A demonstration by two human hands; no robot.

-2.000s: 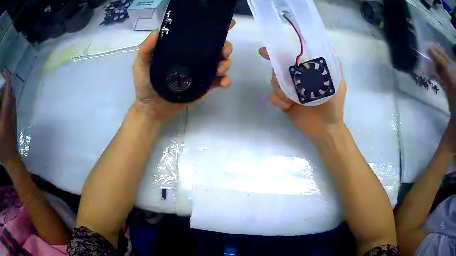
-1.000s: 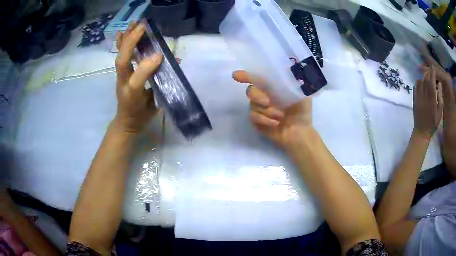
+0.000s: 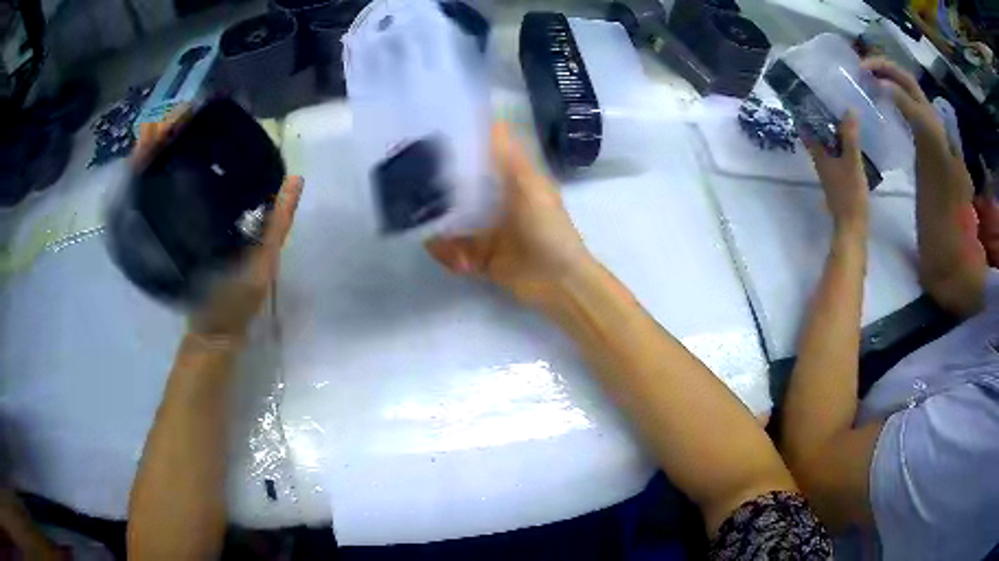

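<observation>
My left hand (image 3: 236,296) holds the black base housing (image 3: 208,192) above the left of the sheet. The housing is blurred and tilted, with its dark hollow or glossy side showing; I cannot tell which. My right hand (image 3: 526,225) grips the lower right side of the translucent cover (image 3: 422,82), held upright above the sheet. The black fan (image 3: 413,186) shows at its lower end, blurred. The two parts are apart.
A black ribbed grille cover (image 3: 561,93) lies at the back centre. Black cup-shaped parts (image 3: 257,55) stand at the back, near a light blue-white box (image 3: 181,77). Small black fittings (image 3: 767,123) are piled right. A person (image 3: 942,438) at right handles a clear-and-dark part.
Both held parts have moved left in view. The housing has turned from edge-on to a broad face. The cover is more upright. The neighbour at right now holds a part.
</observation>
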